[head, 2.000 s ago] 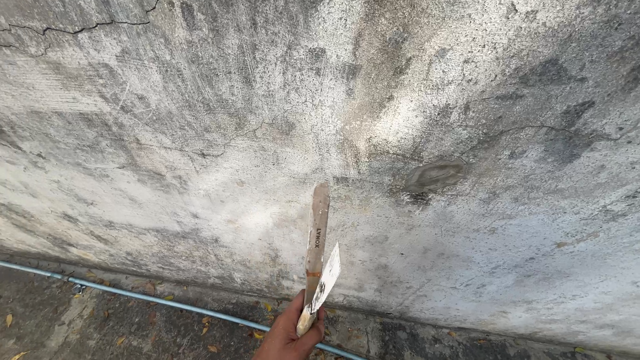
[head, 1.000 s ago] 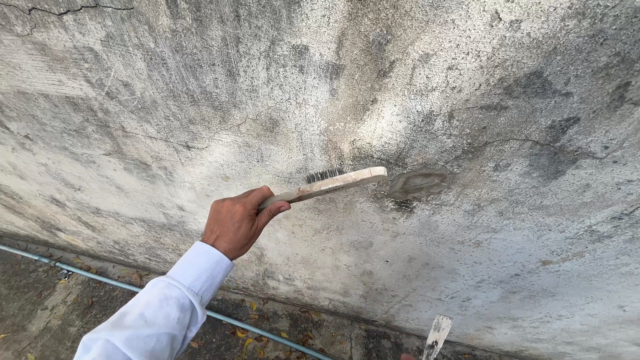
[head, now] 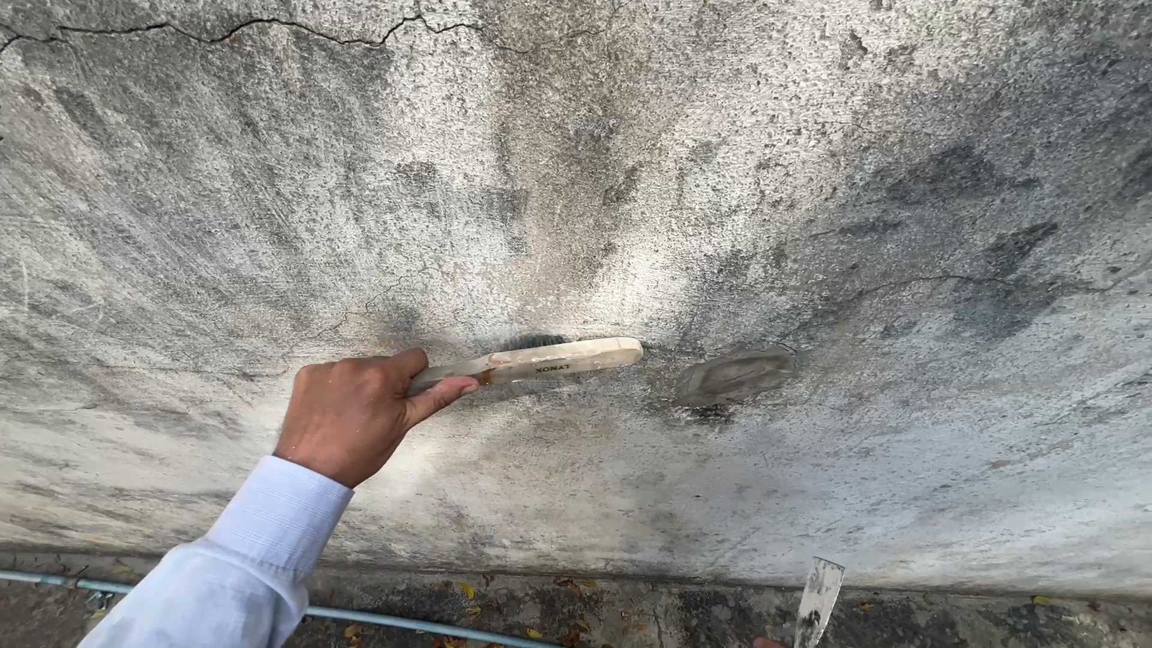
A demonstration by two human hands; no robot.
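My left hand (head: pixel 355 414), in a light blue cuffed sleeve, grips the handle of a wire brush (head: pixel 567 358). The dark bristles face the weathered plaster wall (head: pixel 432 243) and appear to touch it. Just right of the brush tip lies an oval grey patch (head: pixel 736 376) with a dark stain under it. At the bottom edge, a fingertip of my right hand (head: pixel 768 643) shows beside a putty knife (head: pixel 819 601) with a flat, smeared blade. The rest of that hand and the knife's handle are out of view.
A long crack (head: pixel 225 34) crosses the upper left of the wall, and a thinner one (head: pixel 927 280) runs at the right. Along the wall's foot, a light blue pipe (head: pixel 396 619) lies on stained concrete ground (head: pixel 666 612) with scattered yellow leaves.
Two seconds ago one hand by the wall's foot was around the brush and the putty knife together. The brush is now raised against the wall in my left hand, with the knife apart at lower right.
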